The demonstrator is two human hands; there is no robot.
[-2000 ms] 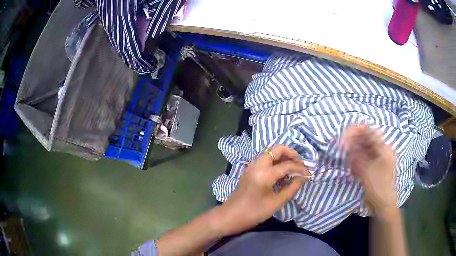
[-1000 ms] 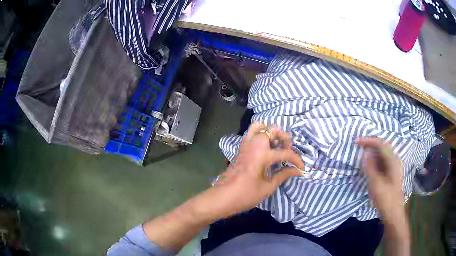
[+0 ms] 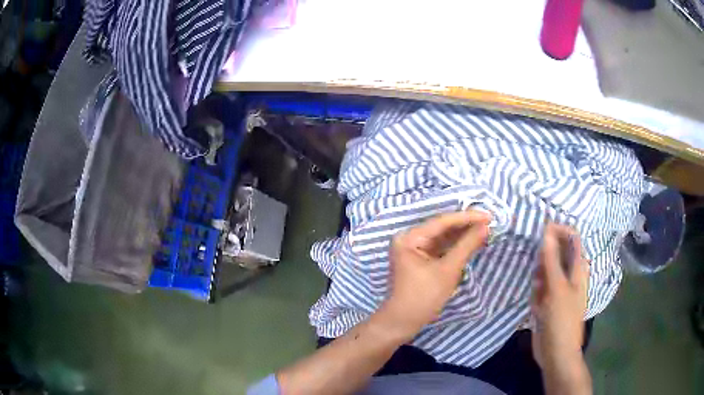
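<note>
A large white and blue-grey striped garment (image 3: 494,285) lies heaped on the lap. My left hand (image 3: 444,258) pinches a folded part of it between thumb and forefinger, beside a small whitish curved edge near the heap's middle. My right hand (image 3: 561,281) is over the right part of the garment, slightly blurred, fingers apart, with nothing visible in it. A needle or thread cannot be made out.
A white table (image 3: 386,46) with a wooden edge stands beyond the lap, with a pink-red bottle (image 3: 561,27) on it. At left are dark striped garments (image 3: 143,69), a grey-brown fabric bin (image 3: 116,200), a blue crate (image 3: 185,254) and a grey box (image 3: 265,225). A clear round bin (image 3: 656,227) stands at right.
The view has shifted. My left hand has moved up and right onto the garment and now pinches its cloth. My right hand is a little lower, and the cloth near the fingertips is folded differently.
</note>
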